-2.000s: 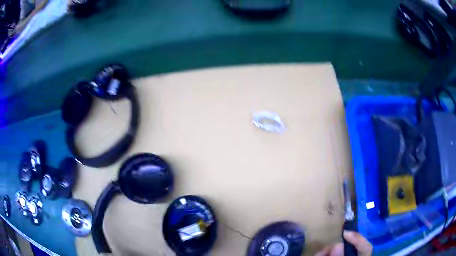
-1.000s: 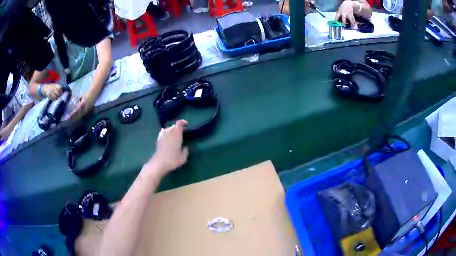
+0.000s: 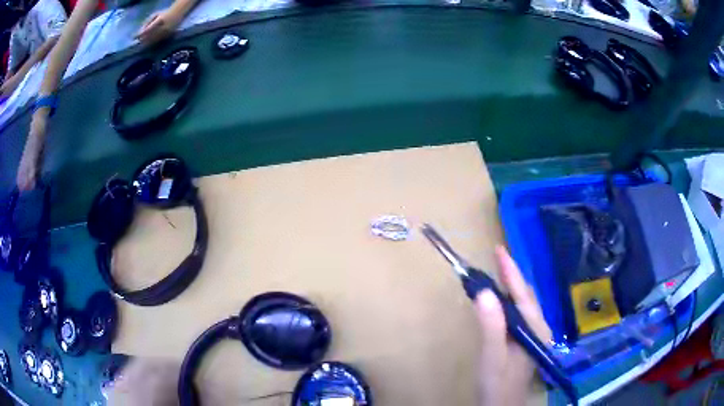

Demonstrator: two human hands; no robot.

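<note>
My right hand (image 3: 508,341) is shut around the dark handle of a soldering iron (image 3: 504,309). Its bare silver tip points up and left, beside the silvery solder wire coil (image 3: 390,227) on the board. A black headphone lies at the front: one round cup (image 3: 286,331) with a shiny face, and an open cup (image 3: 332,387) with a white patch, cut off by the bottom edge. A thin dark wire runs left of the open cup. A blurred skin-coloured patch at the bottom left looks like my left hand (image 3: 144,382); its fingers cannot be made out.
Another headphone (image 3: 155,293) lies on the board's left, with small discs (image 3: 70,329) beyond. The blue tray (image 3: 512,230) at right holds a yellow sponge (image 3: 595,305) and grey-black station (image 3: 655,238). Headphones (image 3: 155,123) lie on the green line. Other people's arms (image 3: 55,75) reach in at upper left.
The view has tipped back down. My left hand has withdrawn from the headphone on the green line, which no longer shows there. My right hand and the iron are in view again, over the board.
</note>
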